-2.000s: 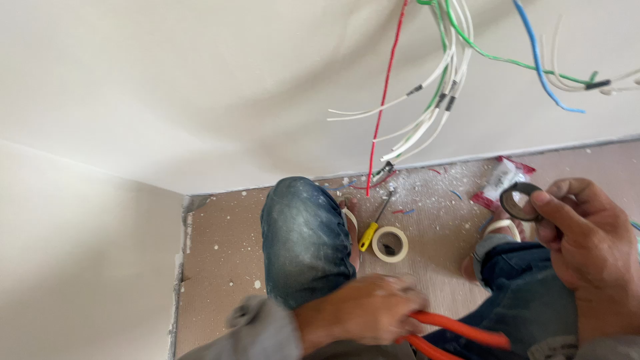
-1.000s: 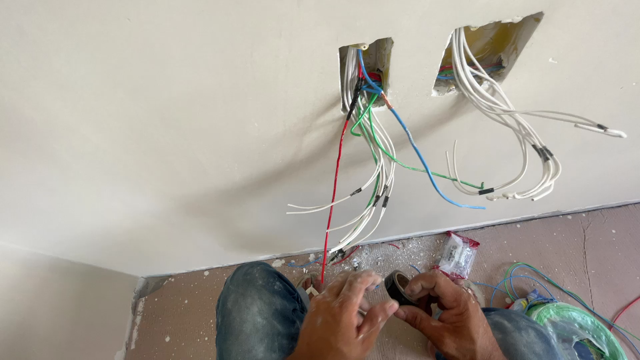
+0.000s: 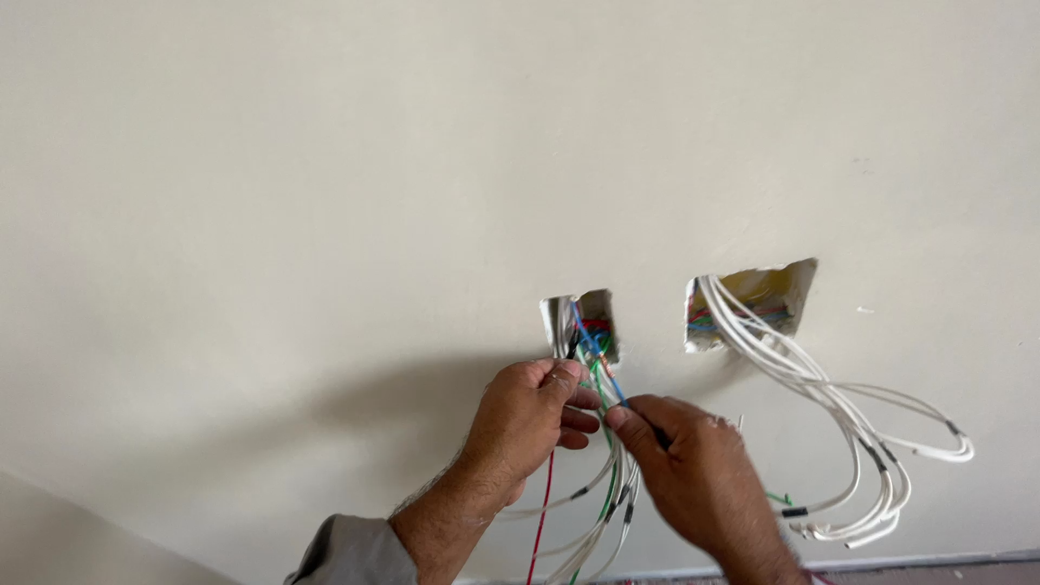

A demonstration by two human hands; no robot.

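Note:
My left hand (image 3: 528, 414) is raised to the smaller wall opening (image 3: 615, 329), its thumb and finger pinched at the dark-taped part of the wires; what lies between the fingertips is hard to make out. My right hand (image 3: 691, 463) grips the blue wire (image 3: 619, 390) just below a twisted bare copper joint (image 3: 606, 366). Something dark, partly hidden, sits in the curl of the right fingers. A red wire (image 3: 542, 512) hangs below my left hand. White cables (image 3: 597, 540) with black tape bands and a green wire hang between and below the hands.
To the right, a larger wall opening (image 3: 751, 305) holds coloured wires, and a bundle of white cables (image 3: 800, 370) loops out of it with black-taped ends. The floor edge (image 3: 934, 561) runs along the bottom right. Another wall (image 3: 65, 536) meets this one at the lower left.
Both hands have risen from near the floor to the smaller opening. Black tape was between the hands one second ago; an orange-handled tool was in my left hand before that. The view has tilted up.

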